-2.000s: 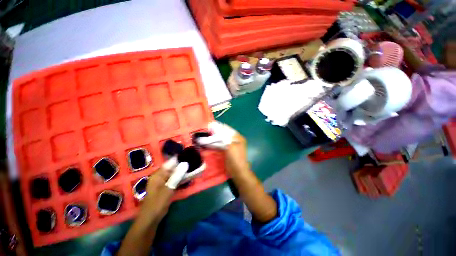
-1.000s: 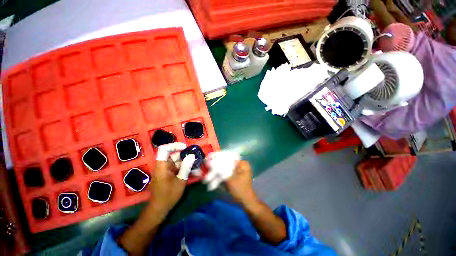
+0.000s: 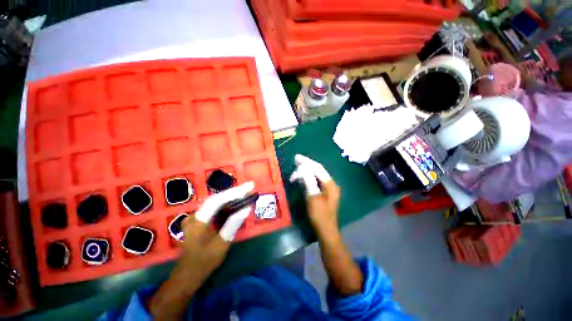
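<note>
The red-orange compartment tray [image 3: 150, 119] lies in front of me. Its two nearer rows hold several square black-faced watch units [image 3: 137, 241]; one shows a lit dial [image 3: 95, 251]. A shiny, light-reflecting unit [image 3: 266, 206] sits in the near right corner pocket. The pocket behind it is empty. My left hand [image 3: 210, 226], with white finger cots, grips a dark watch unit [image 3: 237, 205] edge-on above the near rows and hides a pocket. My right hand [image 3: 318, 188], its fingertips white-covered, is bent over the green bench right of the tray; whether it holds a white wipe is unclear.
Stacked red-orange trays [image 3: 351, 34] stand at the back. Two bottles [image 3: 318, 94], white wipes [image 3: 370, 128] and a black box with a colourful label [image 3: 414, 160] are on the right. White fans [image 3: 498, 131] stand beyond, near another person's purple sleeve [image 3: 552, 131]. White paper [image 3: 144, 31] lies behind the tray.
The unit worked on earlier now appears to lie in the corner pocket. The pocket behind it has emptied, and my left hand holds a unit edge-on. My right hand has moved away right.
</note>
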